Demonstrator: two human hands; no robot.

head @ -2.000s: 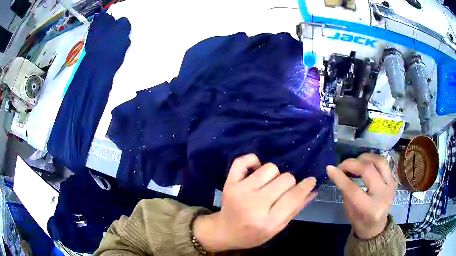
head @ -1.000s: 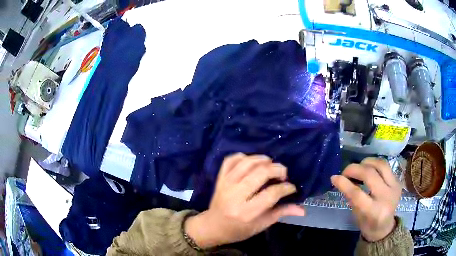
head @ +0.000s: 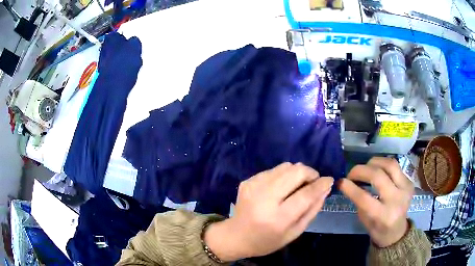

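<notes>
A navy garment piece (head: 224, 114) with white lint specks lies spread on the white table, its right side against the needle area of the JACK overlock machine (head: 359, 98). A lamp lights the cloth there white-purple. My left hand (head: 281, 208) is at the cloth's near edge, thumb and fingertips pinching its right corner. My right hand (head: 380, 197) is just beside it, thumb and index finger pinched at the same edge, below the machine front. The fingertips of both hands nearly touch. The cloth between them is mostly hidden.
A long navy garment (head: 107, 109) lies at left, beside orange-handled scissors (head: 88, 75). A navy pile (head: 112, 228) sits below the table edge. A second sewing machine (head: 39, 106) stands far left. A brown round basket (head: 440, 165) is right of the machine, near grey cylinders (head: 394, 70).
My left hand has moved right and up from over the cloth to its edge, closing on it near my right hand. The cloth by the needle is smoother and lit brighter.
</notes>
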